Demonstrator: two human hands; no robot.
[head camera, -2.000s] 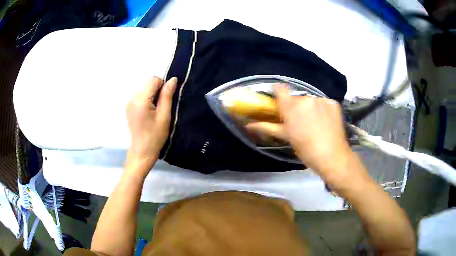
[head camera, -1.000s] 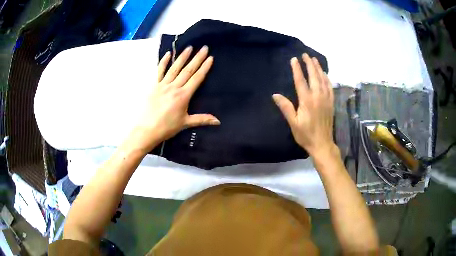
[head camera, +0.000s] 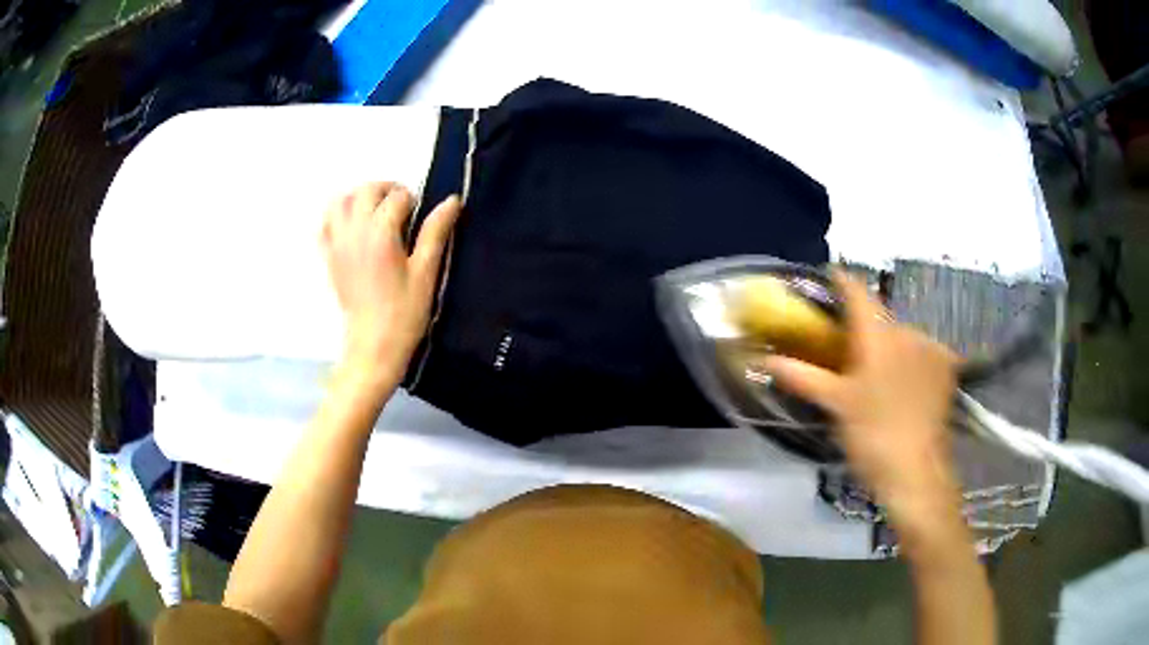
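Note:
A dark garment (head camera: 592, 239) lies around the long white padded form, its waistband edge with a thin cream line toward the left. Small pale marks show near its lower left. My left hand (head camera: 384, 271) grips the waistband edge between thumb and fingers. My right hand (head camera: 882, 378) is closed around the yellow-tan handle of the steam iron (head camera: 718, 321). The iron is blurred, its tip pointing left, over the garment's right end. Whether its plate touches the cloth is hard to tell.
The padded form's bare rounded end (head camera: 227, 233) points left. The grey ribbed rest pad (head camera: 983, 302) is at the right, with a white-wrapped hose (head camera: 1058, 454) beside it. A brown woven basket (head camera: 51, 277) and a dark garment pile (head camera: 227, 63) are at the left. A blue board (head camera: 403, 44) is behind.
Both hands lay spread flat on the garment a second ago. My left hand has moved to grip the waistband. My right hand has taken the iron from the rest pad and brought it left over the garment.

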